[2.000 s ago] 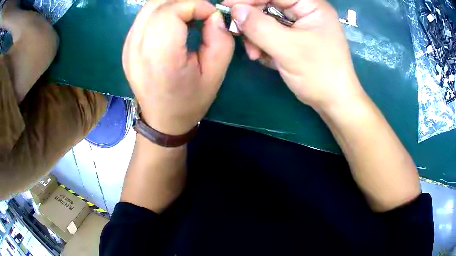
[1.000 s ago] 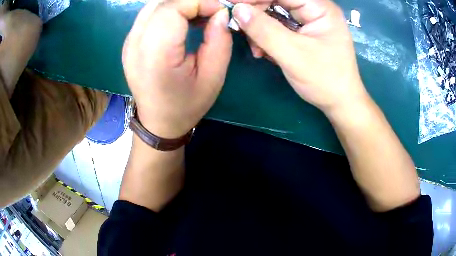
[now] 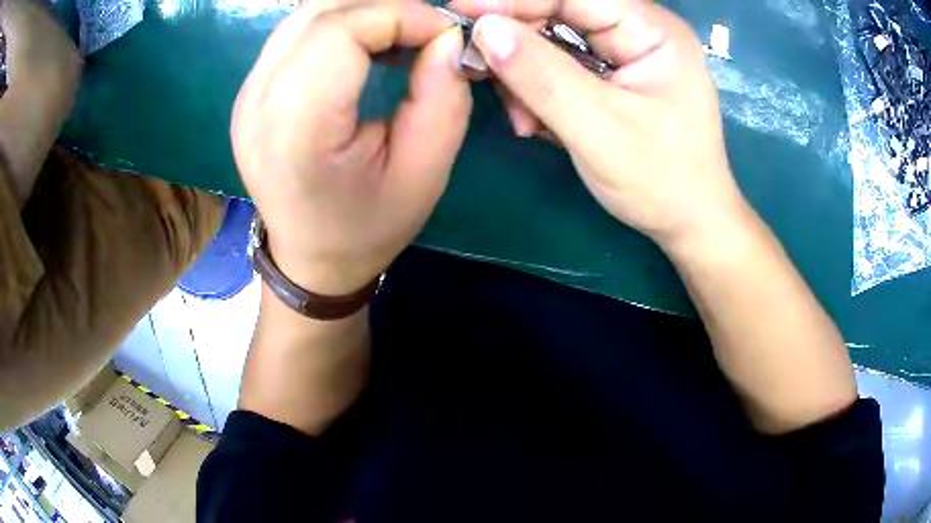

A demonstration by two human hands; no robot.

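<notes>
A small metal hinge part (image 3: 473,57) with a flat tab is held between the fingertips of both hands at the top of the view. My left hand (image 3: 352,133) pinches its left end with thumb and index finger. My right hand (image 3: 623,112) holds its right side with thumb and index finger. More dark and silver parts (image 3: 574,43) lie in the curled fingers of my right hand. The fingers hide most of the held part, and the top edge cuts off some of both hands.
A small pale part (image 3: 720,41) lies on the green mat (image 3: 551,220). A clear bag of mixed parts (image 3: 886,194) is at the right, another clear bag (image 3: 107,22) at top left. A person's brown-clothed leg (image 3: 102,255), blue stool (image 3: 219,255) and cardboard boxes (image 3: 128,419) are left.
My left hand and wrist have shifted slightly left. The tab of the held part looks darker and tilted differently. The neighbouring person's arm has moved left.
</notes>
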